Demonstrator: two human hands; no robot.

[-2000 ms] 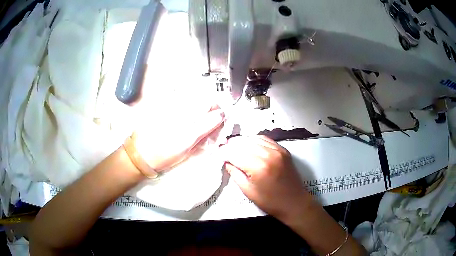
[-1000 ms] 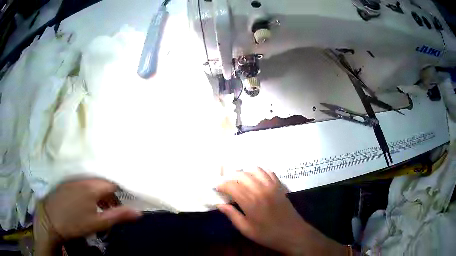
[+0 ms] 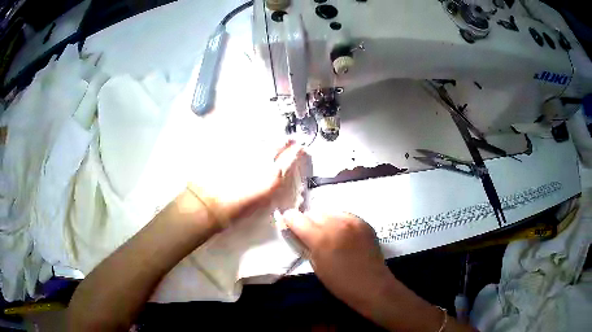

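Note:
A white garment piece [image 3: 214, 266] lies under the needle area and hangs over the table's front edge. My left hand [image 3: 253, 178] lies on the cloth, fingertips just in front of the presser foot [image 3: 300, 126]; glare washes out much of it. My right hand [image 3: 331, 237] pinches the cloth's right edge near the table front. The white sewing machine [image 3: 402, 55] stands behind my hands. Whether the foot is down on the cloth I cannot tell.
Open snips [image 3: 448, 162] and a dark pointed tool [image 3: 477, 162] lie right of the needle. A lamp bar [image 3: 209, 74] stands left of the machine head. Crumpled white cloth [image 3: 65, 168] covers the left side; more white cloth [image 3: 539, 279] is at the lower right, by yellow tubing [image 3: 506, 238].
My left hand has moved from the lower left onto the cloth by the needle. My right hand has shifted slightly up. The cloth's front part now hangs lower and is folded.

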